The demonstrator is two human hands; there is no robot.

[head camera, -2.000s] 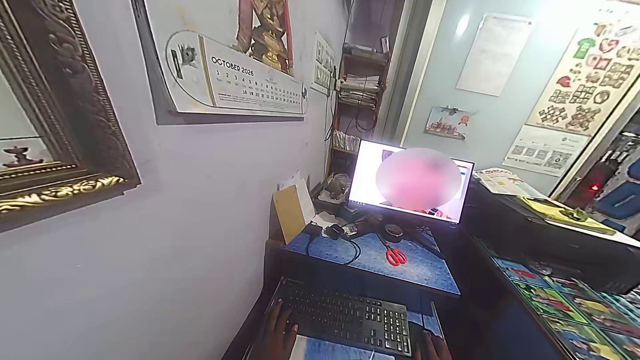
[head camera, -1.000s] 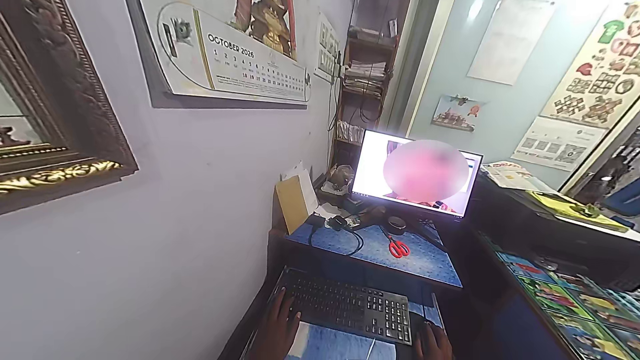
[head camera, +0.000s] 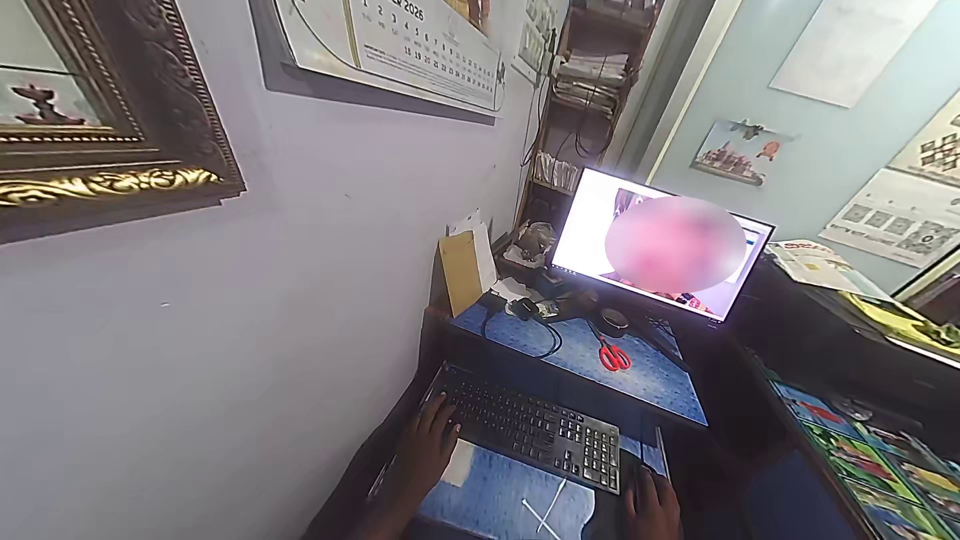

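Note:
My left hand (head camera: 427, 450) rests with its fingers spread on the left end of a black keyboard (head camera: 536, 427), on a blue pull-out tray (head camera: 487, 499). At the keyboard's right end, my right hand (head camera: 652, 506) lies over a dark computer mouse (head camera: 634, 480), mostly hidden under the fingers. Behind the keyboard, red-handled scissors (head camera: 615, 355) and a black cable (head camera: 551, 341) lie on the blue desktop (head camera: 652, 386). A lit monitor (head camera: 589, 217) stands at the back, showing a picture that is partly blurred.
A wall with a calendar (head camera: 427, 56) and an ornate frame (head camera: 202, 127) runs along the left. Brown card (head camera: 460, 271) leans by the desk's left edge. To the right are a dark machine with papers (head camera: 825, 266) on top and a counter with colourful pictures (head camera: 855, 457).
The view has shifted somewhat. My left hand stays at the keyboard's left end and my right hand stays by its right end, at the mouse.

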